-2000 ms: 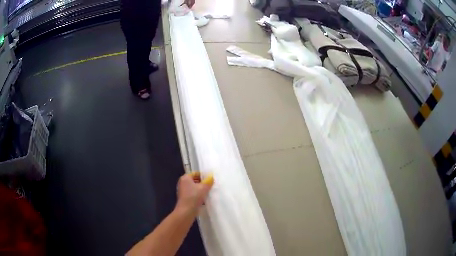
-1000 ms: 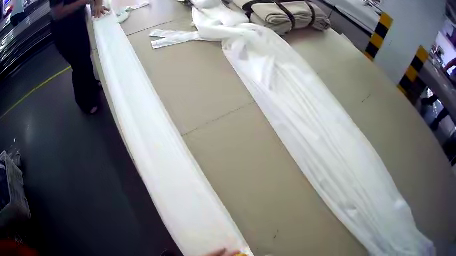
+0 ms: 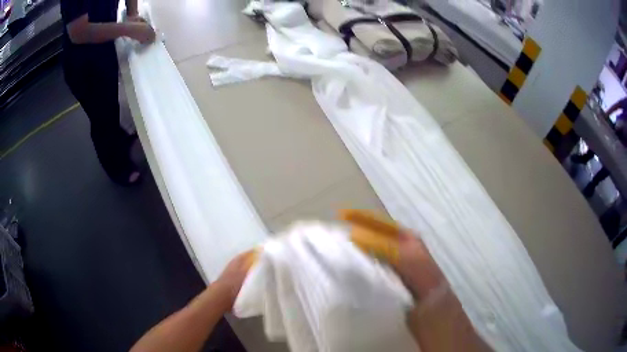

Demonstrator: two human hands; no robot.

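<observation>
A long white sheer curtain panel [image 3: 192, 158] lies lengthwise along the table's left edge. Its near end is raised and bunched in loose folds, blurred, at the lower middle. My left hand [image 3: 240, 275] grips the left side of the bunched end, its fingers partly hidden by the cloth. My right hand [image 3: 405, 254], blurred, with yellow-orange finger covers, is at the right side of the bunch with its fingers raised. Whether it grips the cloth I cannot tell. A second white sheer panel [image 3: 440, 185] lies to the right, with tiebacks [image 3: 244, 70] forming a V beside it.
A person [image 3: 96, 69] stands at the table's far left with hands on the panel's far end. A beige strapped curtain bundle [image 3: 392, 38] lies on the table [image 3: 275, 144] at the back. A striped pillar [image 3: 526, 69] stands beyond the right edge. A crate [image 3: 10, 275] is at lower left.
The panel's near end has been lifted and bunched up. Both my hands are now in view at it. The other person has leaned farther into view with hands on the far end.
</observation>
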